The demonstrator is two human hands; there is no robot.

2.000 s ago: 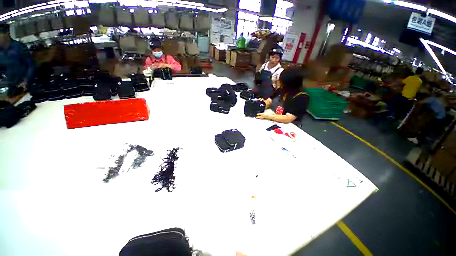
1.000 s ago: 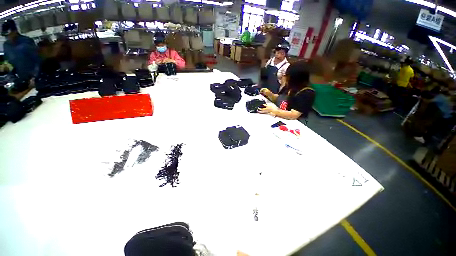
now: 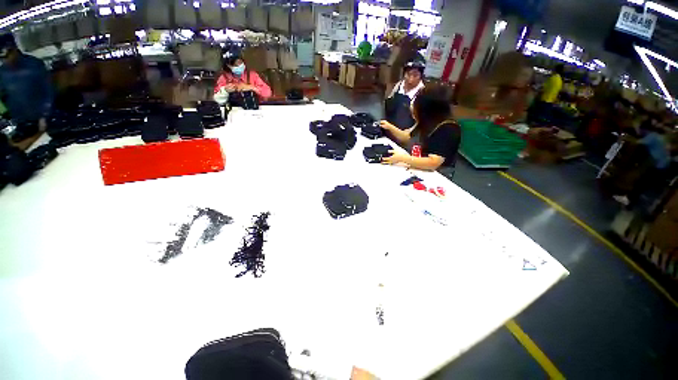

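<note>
A black zippered bag (image 3: 239,358) is at the bottom edge, cut off by it, with a pale zipper line along its rounded top. A small pale, mottled patch, which looks like the white glove of my right hand (image 3: 303,365), shows at the bag's right side. A bit of bare skin shows farther right at the bottom edge. My right hand's fingers and hold are not clear. My left hand is not in view. A tangled pile of black cords (image 3: 251,249) and a looser grey pile (image 3: 195,231) lie on the white table (image 3: 461,297).
A red bin (image 3: 162,161) stands mid-left. One black bag (image 3: 346,200) lies mid-table; more black bags (image 3: 334,137) are heaped beyond it. A neighbouring worker (image 3: 438,133) handles bags near red-handled tools (image 3: 427,188). Other workers are at the far side. A green crate (image 3: 491,143) is on the floor.
The bag at the bottom has shifted slightly. More bare skin shows at the bottom edge. The neighbouring worker's arms have moved around the bags, and the distant person in yellow has moved left.
</note>
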